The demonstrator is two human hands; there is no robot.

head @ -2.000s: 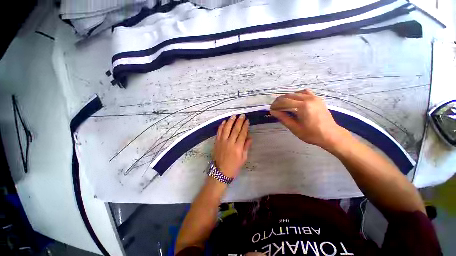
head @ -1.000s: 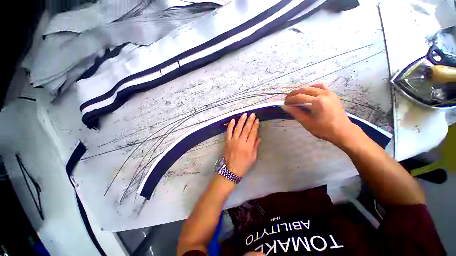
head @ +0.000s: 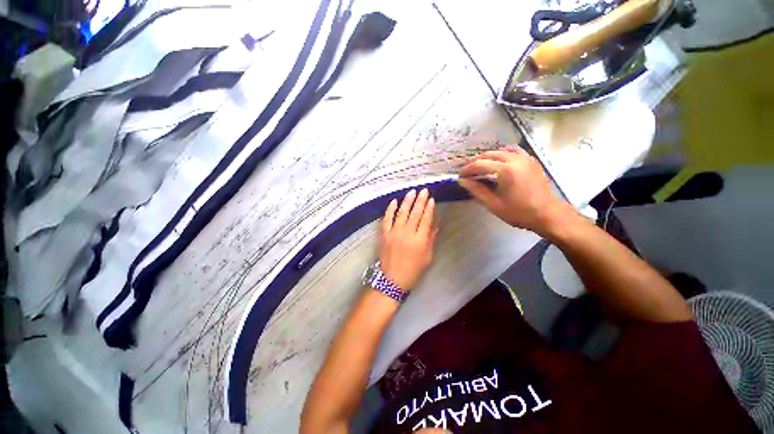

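A curved navy waistband strip (head: 270, 298) with a white outer edge lies flat along the pencil curves on the white table. A tiny dark label (head: 305, 261) with pale marks lies on its left part. My left hand (head: 408, 242) lies flat, fingers spread, fingertips on the band near its middle. My right hand (head: 515, 191) is at the band's right part, thumb and fingers pinched around a thin pale stick, seemingly a marking pencil, at the white edge. The band's right end is hidden by my right hand and forearm.
The silver iron (head: 586, 78) with a wooden handle rests on a pale pad (head: 611, 140) at upper right. Layered striped bands (head: 204, 199) lie beyond the work, with heaped fabric pieces (head: 64, 186) at far left. A finished navy piece (head: 126, 400) lies lower left; a fan (head: 731, 339) stands at right.
The view has turned, so the table and band slant more and the iron shows fully. The label is now visible. My left hand stays on the band; my right hand still pinches at its white edge.
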